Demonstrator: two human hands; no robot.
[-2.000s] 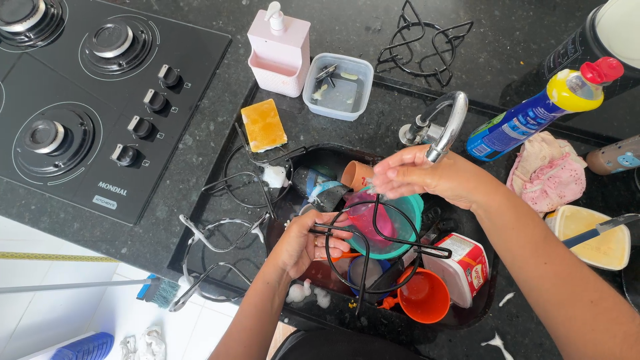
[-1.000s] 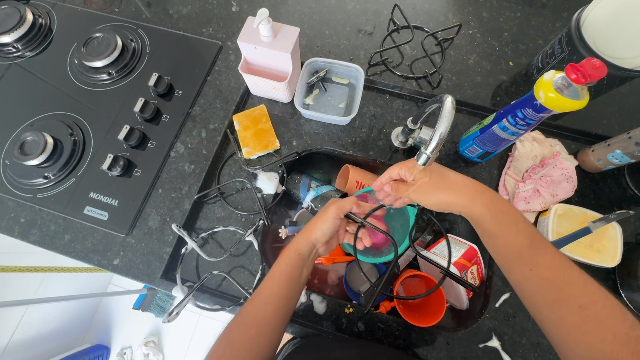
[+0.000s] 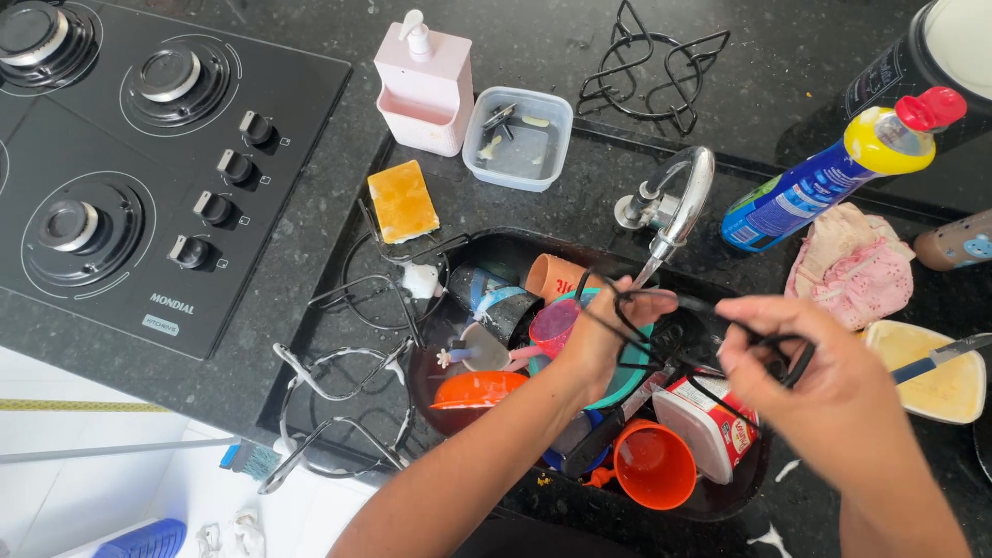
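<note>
Both hands hold a black wire pan support from a gas hob (image 3: 697, 364) over the sink. My left hand (image 3: 601, 333) is under the running chrome faucet (image 3: 682, 209), fingers around one side of the support. My right hand (image 3: 798, 372) grips its other side and is slightly blurred. Below lie a teal bowl (image 3: 628, 376), a pink cup (image 3: 554, 325), an orange mug (image 3: 655, 465), an orange bowl (image 3: 477, 389), a red and white tub (image 3: 709, 426) and a terracotta-coloured cup (image 3: 554, 277). Two more supports, one foamy (image 3: 345, 411), one with suds (image 3: 380, 287), lie left of the basin.
A gas hob (image 3: 174, 186) is at left. Behind the sink stand a pink soap dispenser (image 3: 426, 85), a clear plastic container (image 3: 519, 139) and another support (image 3: 651, 70); a yellow sponge (image 3: 403, 201) lies nearby. At right are a blue bottle (image 3: 829, 178), a pink cloth (image 3: 852, 263) and a knife across a tub (image 3: 926, 372).
My right hand has moved right and down from beside the faucet to the support's far side. The support has turned and moved right, while my left hand has come under the spout.
</note>
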